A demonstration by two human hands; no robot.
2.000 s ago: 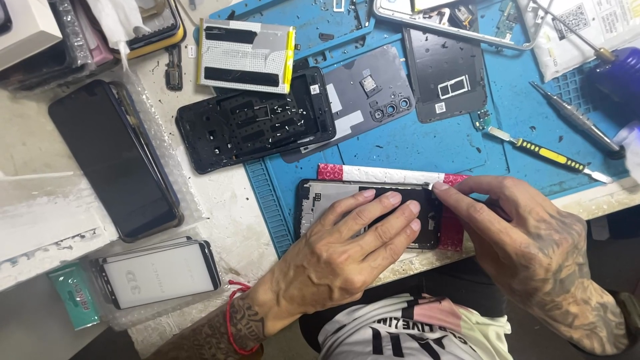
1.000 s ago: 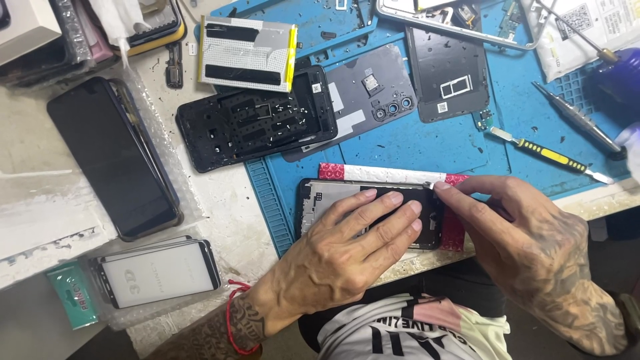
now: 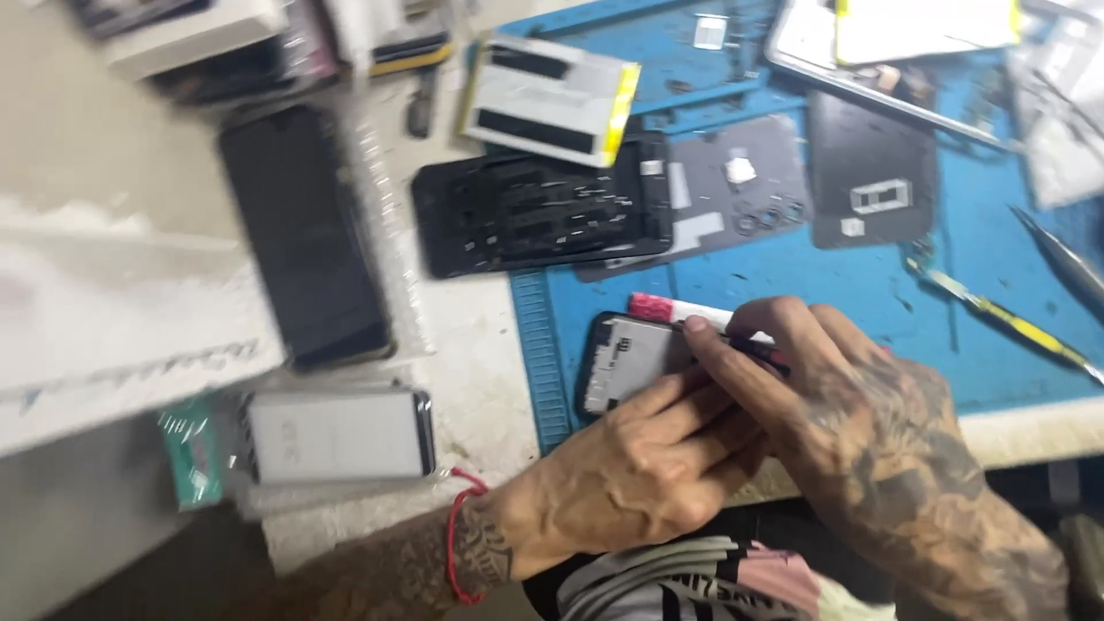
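Observation:
An opened smartphone (image 3: pixel 642 354) lies at the front edge of the blue work mat, with a red and white strip (image 3: pixel 699 312) beneath or behind its far side. My left hand (image 3: pixel 638 474), with a red cord at the wrist, rests over the phone's lower right part, its fingertips hidden by the other hand. Across those fingers reaches my right hand (image 3: pixel 828 397). Its index finger touches the phone's far long edge, while its thumb and other fingers are partly hidden. The picture is blurred, so I cannot tell whether it pinches anything.
Beyond the phone lie a black phone frame (image 3: pixel 535 207), a battery (image 3: pixel 543 99) and back covers (image 3: pixel 871 164). Tweezers (image 3: pixel 1069 259) and a yellow-handled pry tool (image 3: pixel 1018 328) are at right. At left are a dark phone (image 3: pixel 306 233) and a screen glass (image 3: pixel 341 435).
My right hand has moved left along the phone's far edge and now overlaps my left hand's fingers. The view has shifted.

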